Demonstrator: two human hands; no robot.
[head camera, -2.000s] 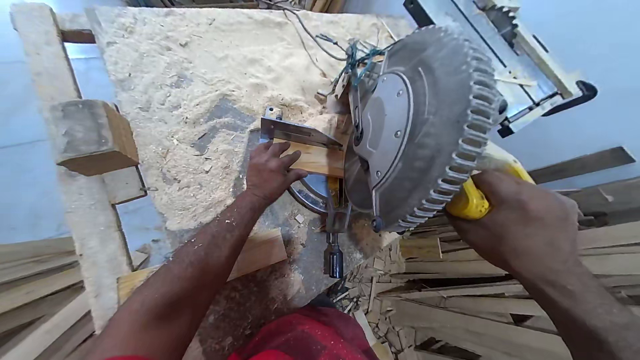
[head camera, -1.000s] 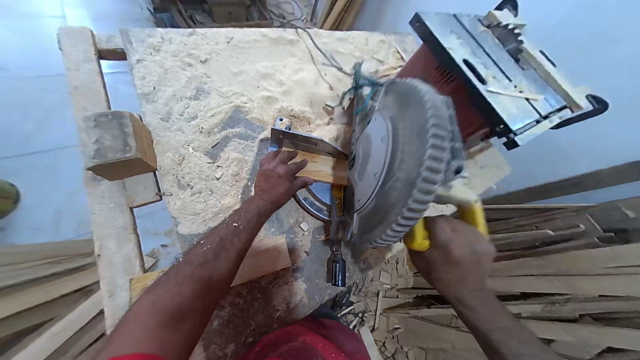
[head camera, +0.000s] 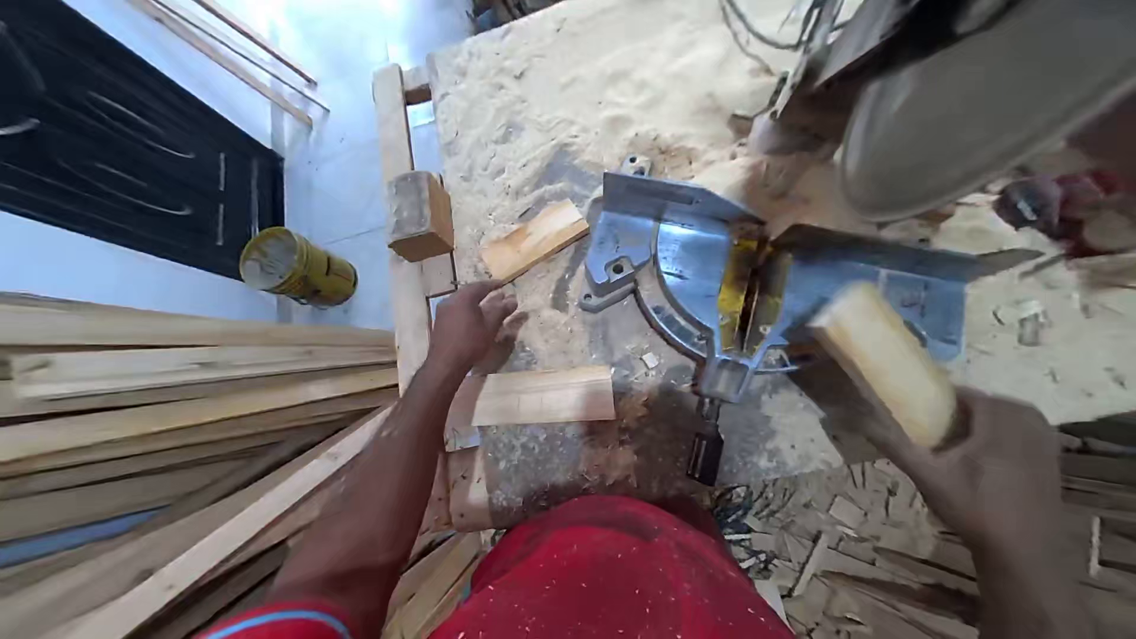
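My left hand (head camera: 475, 321) is at the near end of a short wood board (head camera: 535, 241) lying in the sawdust; its fingers are partly spread, and whether they grip the board is unclear. My right hand (head camera: 994, 444) holds a wood block (head camera: 887, 364), blurred, over the near right side of the miter saw's metal base (head camera: 692, 266). The base shows its fence, a yellow slot insert and a black-gripped handle (head camera: 706, 454) at the front. The saw head (head camera: 985, 106) is raised at the upper right. Another wood piece (head camera: 543, 397) lies on the bench left of the handle.
A squared wood block (head camera: 421, 216) rests on the bench's left frame rail (head camera: 411, 328). Long boards (head camera: 195, 390) are stacked at the left, with a yellow bucket (head camera: 299, 266) beyond them. Sawdust (head camera: 568, 106) covers much of the bench. Offcuts (head camera: 852, 568) litter the floor at lower right.
My right hand has left the saw's yellow handle and now holds a wood block. The saw head has gone up. My left hand has moved left, away from the fence. The view has shifted left.
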